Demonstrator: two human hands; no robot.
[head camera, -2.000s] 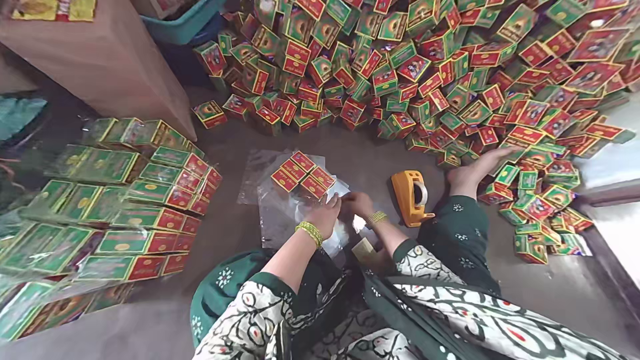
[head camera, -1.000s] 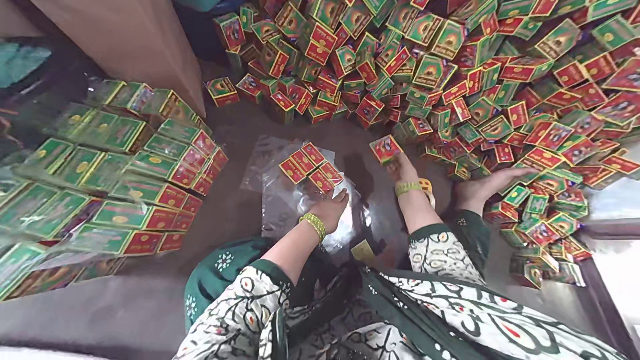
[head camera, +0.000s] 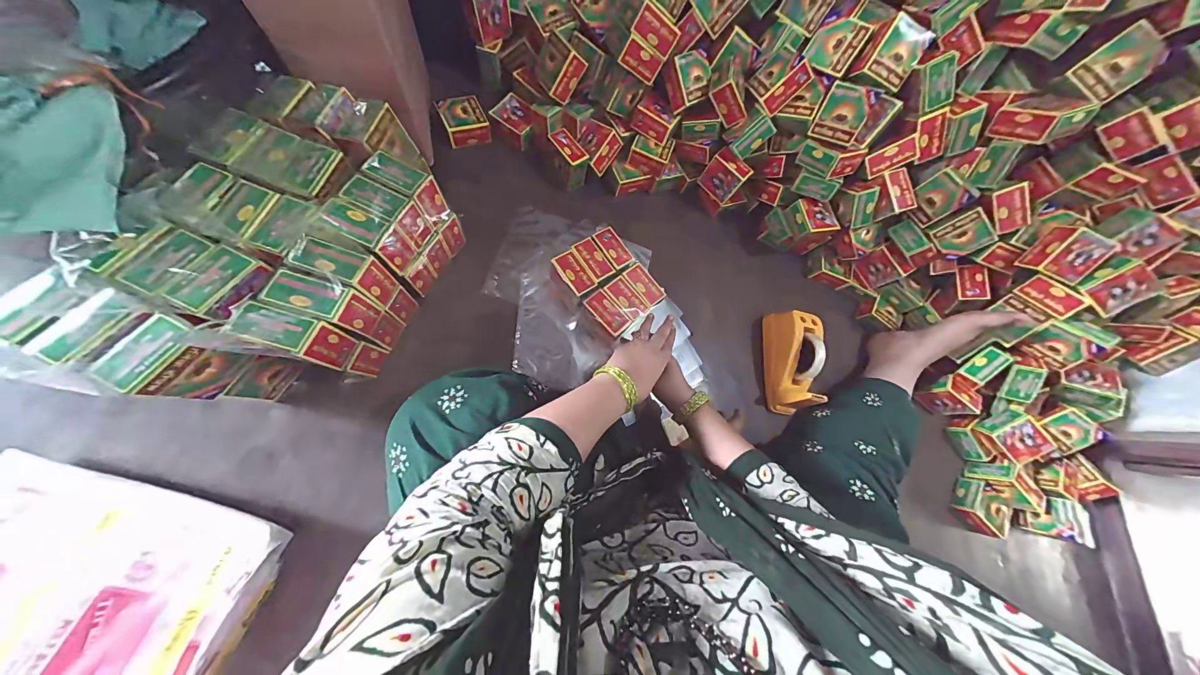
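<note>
Several small red-and-green cardboard boxes (head camera: 607, 281) stand close together in two rows, red ends up, on clear plastic bags (head camera: 544, 323) on the floor. My left hand (head camera: 644, 356) lies at the near edge of this group, fingers stretched toward the boxes. Close against it on the right is my right hand (head camera: 672, 382), partly covered by the left, over pale sheets or plastic (head camera: 686, 352). Whether the fingers pinch anything is hidden. A yellow tape dispenser (head camera: 792, 361) with a roll of tape stands on the floor right of my hands.
A large heap of loose boxes (head camera: 844, 122) spreads from the top to the right. Plastic-wrapped packs of boxes (head camera: 309, 253) are stacked at left. A brown upright block (head camera: 337, 47) stands behind them. A printed white packet (head camera: 122, 562) lies at lower left; my bare foot (head camera: 923, 347) rests beside the heap.
One second ago my right hand held a box near the heap; now it is beside my left hand. The group of boxes has grown, and the tape dispenser is uncovered again.
</note>
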